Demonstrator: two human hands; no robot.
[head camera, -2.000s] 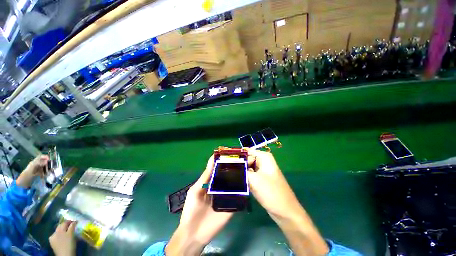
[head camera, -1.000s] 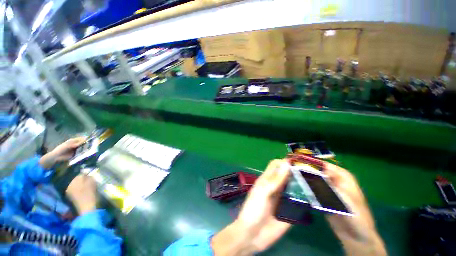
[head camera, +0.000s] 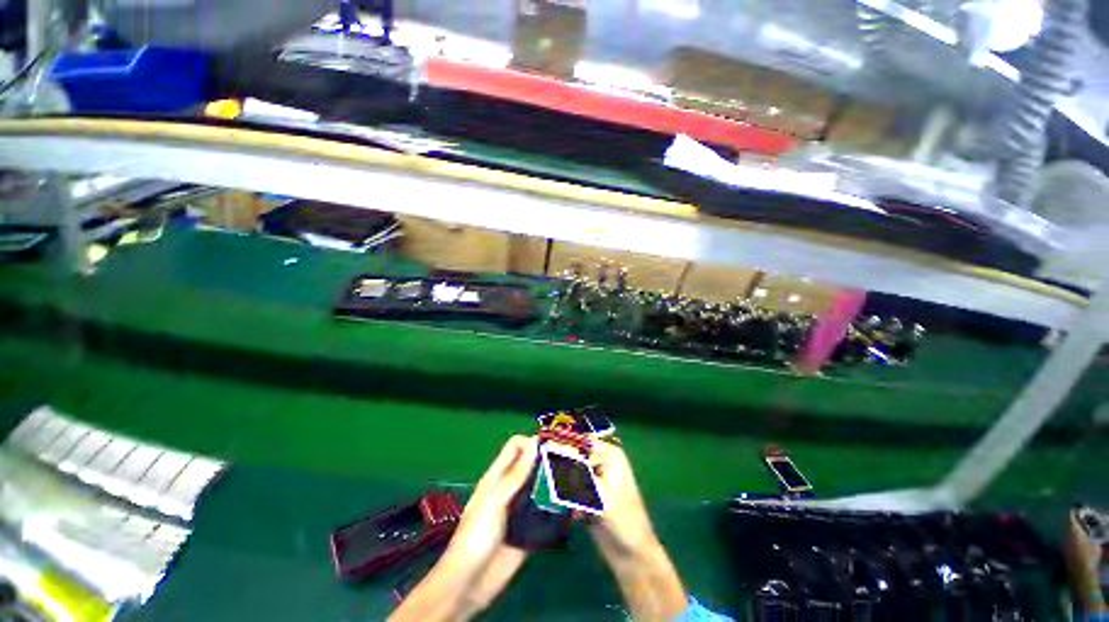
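My left hand (head camera: 488, 516) holds a dark phone housing (head camera: 535, 525) from the left and below. My right hand (head camera: 623, 508) grips a white-bordered LCD screen module (head camera: 572, 479) over it, tilted, with a green strip showing at its left side and a red and gold end at the top. The fingertips are small and partly hidden. A black housing with red edges (head camera: 383, 537) lies on the bench left of my left hand, with another red-edged part partly hidden beside my wrist. More screen modules (head camera: 594, 420) lie on the belt just beyond my hands.
A black blister tray (head camera: 876, 565) is at the right, with a screen module (head camera: 788, 471) beyond it. White strips (head camera: 122, 468) and a yellow sheet (head camera: 67, 598) lie left. A long black tray (head camera: 432, 299) is across the belt, under the shelf (head camera: 487, 192). Another person's hand (head camera: 1082, 553) shows far right.
The view has swung up and right, showing more shelf and the blister tray. The neighbour's hands at the left are out of view. My hands still hold the housing and the screen module.
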